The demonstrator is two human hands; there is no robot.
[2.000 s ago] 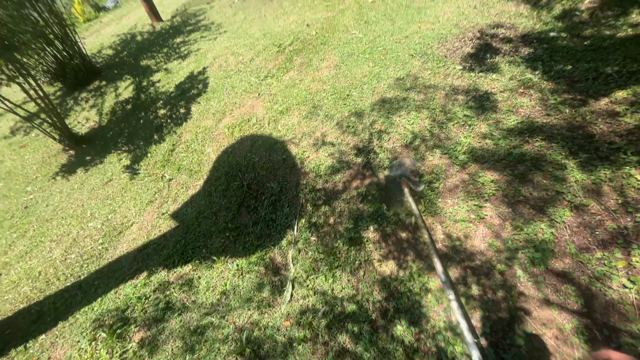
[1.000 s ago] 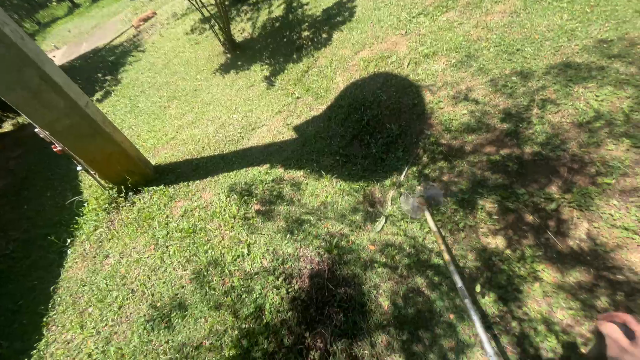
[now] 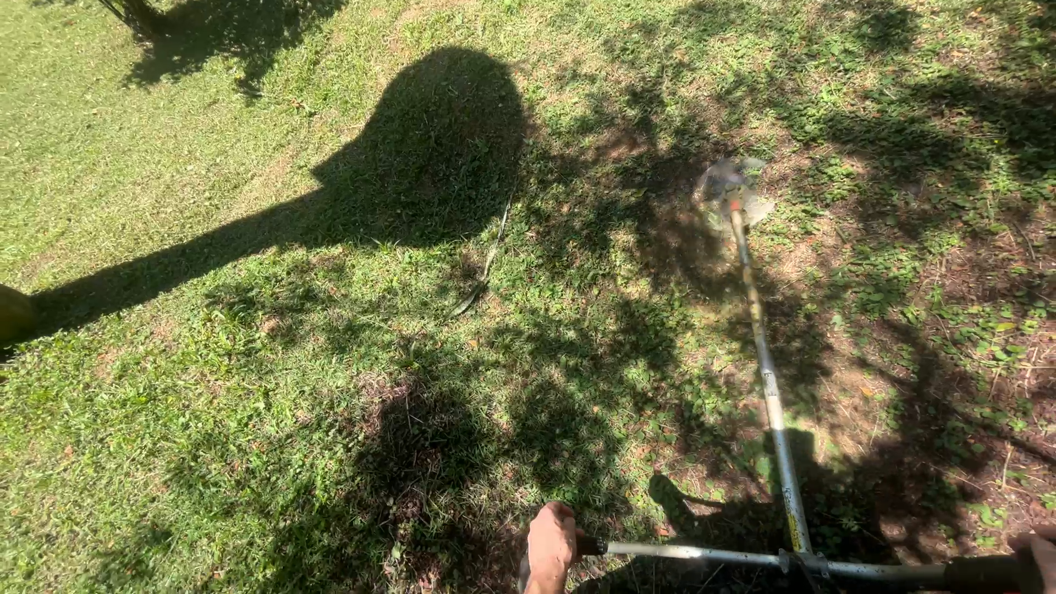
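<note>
A brush cutter's metal shaft runs up from the bottom right, its blurred cutting head low over the grass. A crossbar handlebar is clamped to the shaft near the bottom edge. My left hand is closed around the dark grip at the handlebar's left end. At the right edge, my right hand is partly cut off, on the dark grip at the other end.
Short grass covers the ground, with bare reddish soil and leafy weeds on the right. A long dry leaf lies near a round shadow. A post base stands at the left edge, and a shrub's stems at the top left.
The cutting head has swung to the right over the ground. My left hand and the handlebar have come into view. The view has turned, leaving only the post's base at the left edge.
</note>
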